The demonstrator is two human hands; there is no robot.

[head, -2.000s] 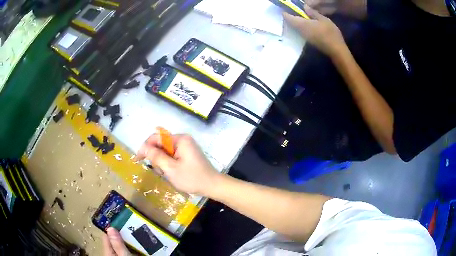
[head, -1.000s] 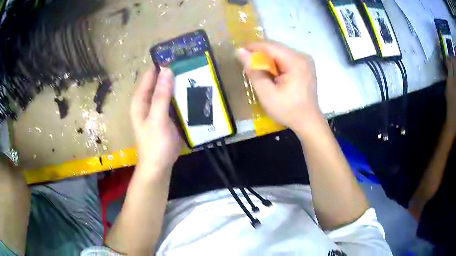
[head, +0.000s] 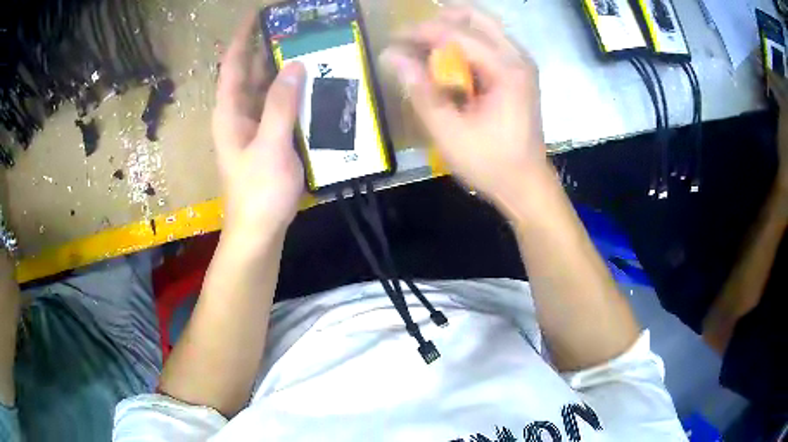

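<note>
My left hand (head: 263, 142) holds an open power bank unit (head: 372, 129) by its left side, thumb on the face. The unit has a black rim, yellow edges, a dark blue circuit board (head: 313, 15) at the far end, a green strip (head: 318, 41) and a white cell face with a black patch (head: 334, 114). Its black output cables (head: 377, 233) hang over the bench edge towards my white shirt. My right hand (head: 484, 104), blurred, is to the right of the unit, not touching it, and grips a short orange tool (head: 452, 71).
Two similar units (head: 615, 24) lie on the white bench (head: 562, 95) at right, cables hanging over its edge. Black scraps (head: 157, 105) and a blurred dark stack (head: 60, 60) are on the brown board at left. People sit on both sides; the right one's arm (head: 750, 268) shows.
The view has swung from the white bench to the unit, then tilted down. The unit and both hands now appear higher in view. My right hand still holds the orange tool beside the unit.
</note>
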